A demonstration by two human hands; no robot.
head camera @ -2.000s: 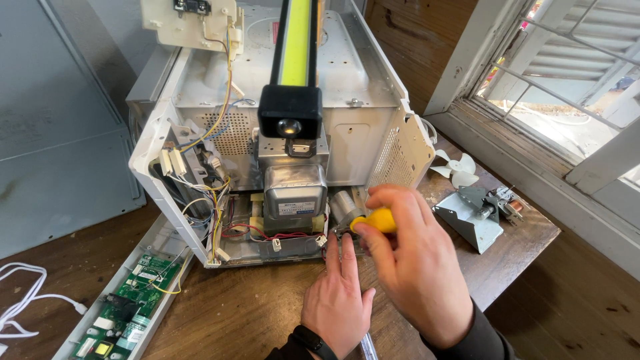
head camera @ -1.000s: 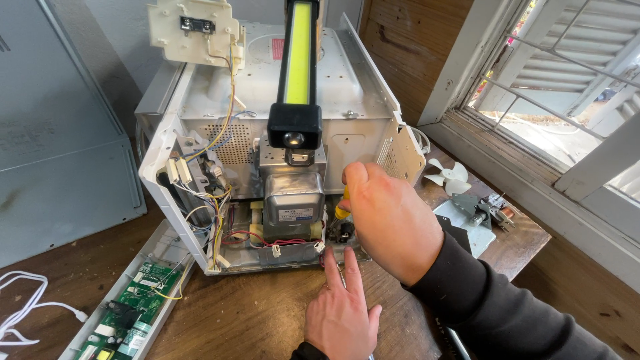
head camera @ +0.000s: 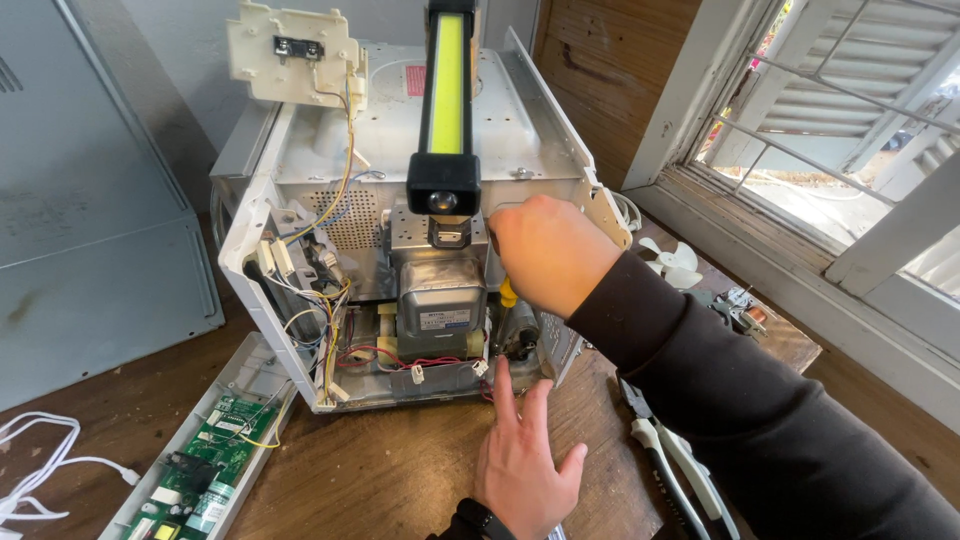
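Note:
An opened microwave oven (head camera: 540, 142) stands on the wooden table with its inner parts bare. My right hand (head camera: 551, 251) holds a yellow-handled screwdriver (head camera: 508, 293) upright, its shaft pointing down beside the metal-cased capacitor (head camera: 520, 334) in the oven's lower right. Most of the handle is hidden by the hand. My left hand (head camera: 525, 454) is spread in front of the oven, its index fingertip near the foot of the screwdriver. It holds nothing. The magnetron (head camera: 442, 300) is left of the screwdriver, below a black work light (head camera: 444, 180). Red wires with white connectors (head camera: 418, 373) run along the base.
White-handled pliers (head camera: 675, 465) lie under my right forearm. At the right are a white fan blade (head camera: 673, 262) and a small motor part (head camera: 750, 313). A green circuit board (head camera: 217, 450) in a panel and a white cable (head camera: 67, 435) lie at the left, near a grey metal cover (head camera: 90, 225).
My right hand has gone from gripping the screwdriver tilted to holding it upright from above. The left hand has drawn back a little from the oven's edge.

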